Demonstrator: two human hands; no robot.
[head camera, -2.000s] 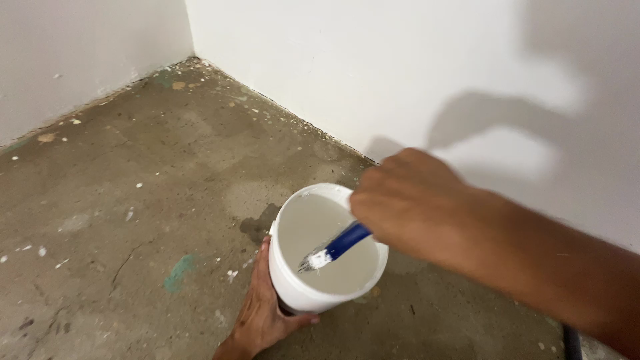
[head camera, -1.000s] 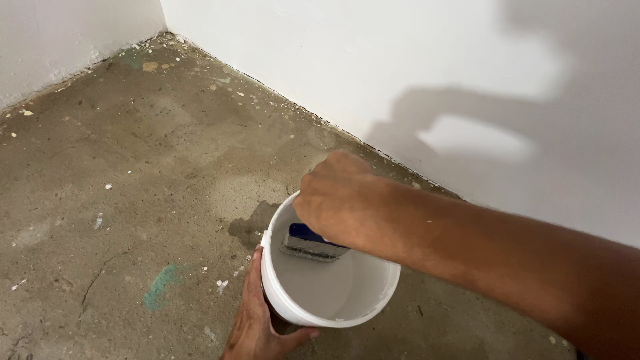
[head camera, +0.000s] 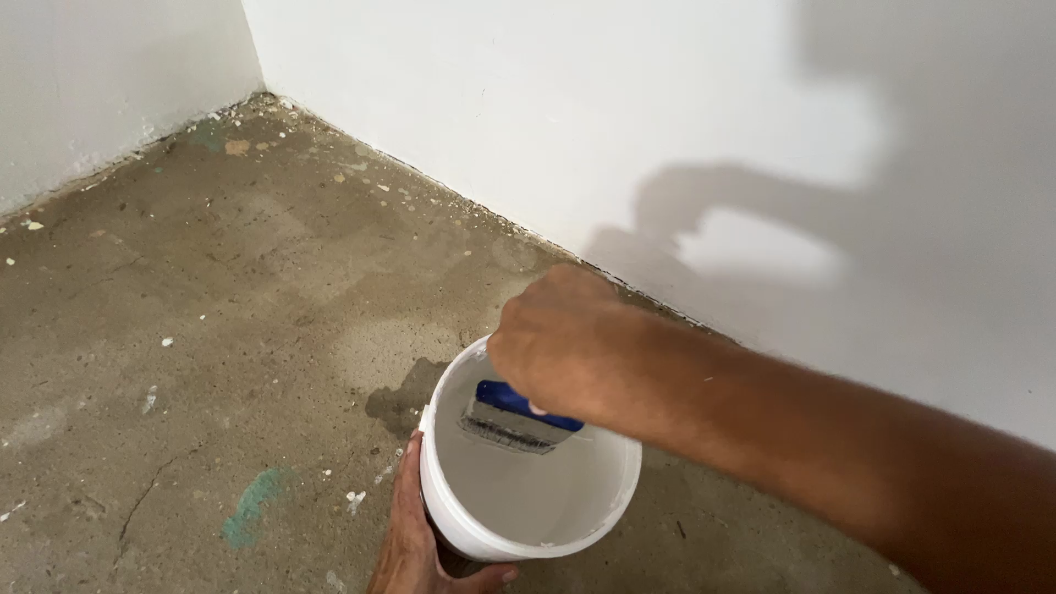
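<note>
A white plastic bucket (head camera: 462, 528) with pale, whitish liquid (head camera: 528, 495) inside stands at the lower middle, tilted a little in view. My left hand (head camera: 417, 528) is wrapped around its lower left side, fingers on the outer wall and thumb near the underside. Over the bucket's far rim, my right hand (head camera: 561, 338) grips a wide paintbrush (head camera: 524, 417) with a blue handle base and a metal ferrule. The brush's dark bristles point down inside the bucket near the liquid; whether their tips touch it is hard to tell. My right fingers are mostly hidden behind the back of the hand.
Stained concrete floor (head camera: 247, 330) bears paint spots, a green patch (head camera: 254, 505) and a damp dark patch (head camera: 408, 400) beside the bucket. A white wall (head camera: 495, 107) runs close behind the bucket and meets a greyish wall (head camera: 107, 74) at the far left corner.
Two seconds ago the brush showed its blue handle and whitened end at a slant; since then my right hand has turned it, and its wide side now shows. My left hand stays on the bucket.
</note>
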